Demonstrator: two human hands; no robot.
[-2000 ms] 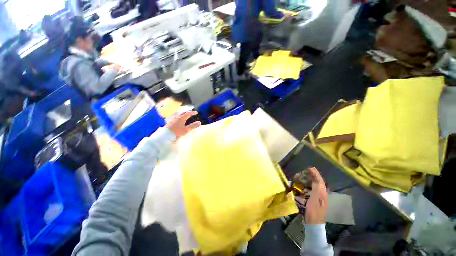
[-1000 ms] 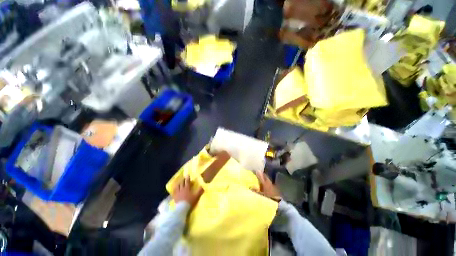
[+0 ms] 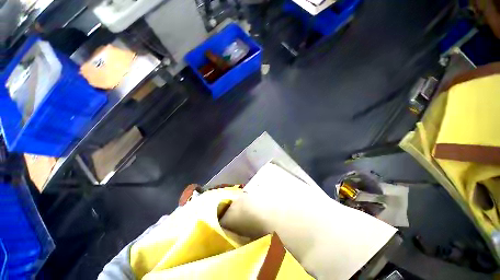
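Note:
A stack of yellow bag pieces (image 3: pixel 192 246) with brown trim lies close to me at the bottom centre, cut off by the frame's lower edge. A stiff beige board (image 3: pixel 312 224) lies against its right side, and a greyish sheet (image 3: pixel 260 156) sticks out beyond it. My left sleeve runs along the stack's left side. A small part of my left hand (image 3: pixel 189 193) shows at the stack's far left edge, holding it; most of the hand is hidden. My right hand is not visible.
A blue crate (image 3: pixel 236 76) with brown scraps stands on the dark floor ahead. Another blue crate (image 3: pixel 82 123) is at the left on a table. A round scrap bin (image 3: pixel 359 191) is right of the stack. A yellow pile (image 3: pixel 474 117) lies at the right.
The view has tilted down towards the floor. The yellow stack is now closer to me, with my left arm along its side. My right hand has gone out of sight.

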